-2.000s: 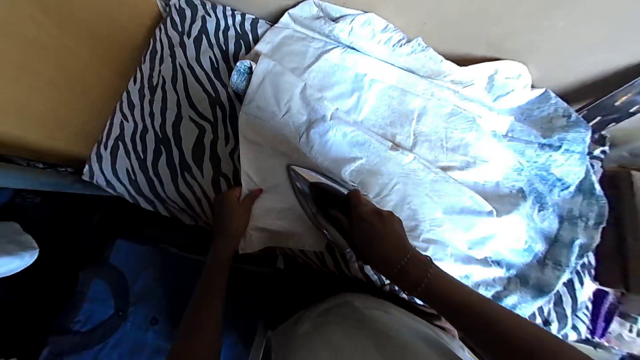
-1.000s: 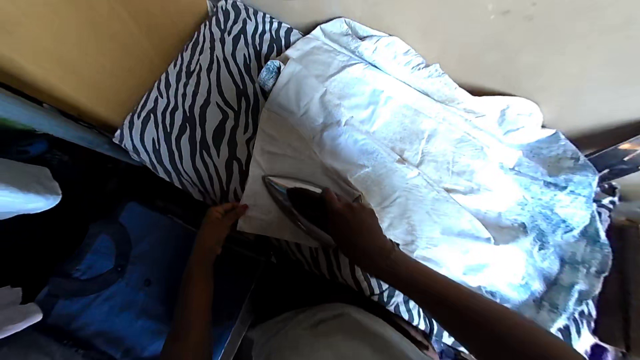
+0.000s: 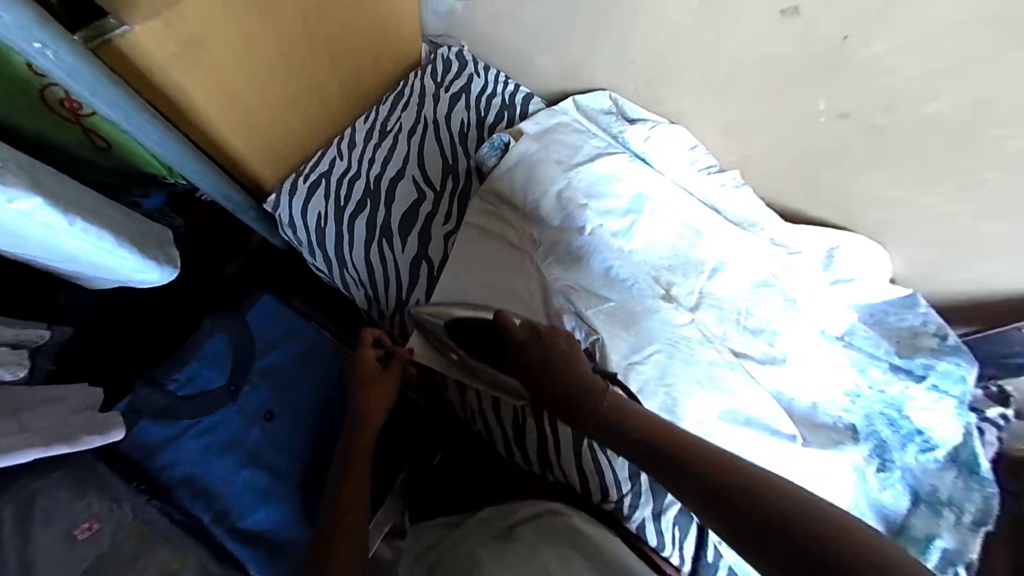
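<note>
My right hand [image 3: 556, 372] grips the dark handle of a clothes iron [image 3: 460, 340], whose silvery pointed tip faces left near the garment's edge. Beneath the iron lies a white and pale blue cloth garment [image 3: 640, 240], wrinkled in its middle and spread over a zebra-striped padded surface [image 3: 384, 184]. At the garment's lower left corner, my left hand [image 3: 380, 372] pinches the cloth edge between its fingertips, close beside the iron's tip. A small rolled patterned piece of fabric [image 3: 494, 152] shows at the garment's upper left edge.
A pale wall [image 3: 880, 144] and a tan panel [image 3: 272, 80] border the striped surface. To the left run a grey-blue rail [image 3: 144, 104], a blue bag [image 3: 248, 432] with a dark handle, and hanging white cloth [image 3: 80, 228]. A cord trails from the iron.
The iron in my right hand has moved toward the garment's lower left corner, and its tip is now beside my left hand. The view has swung left.
</note>
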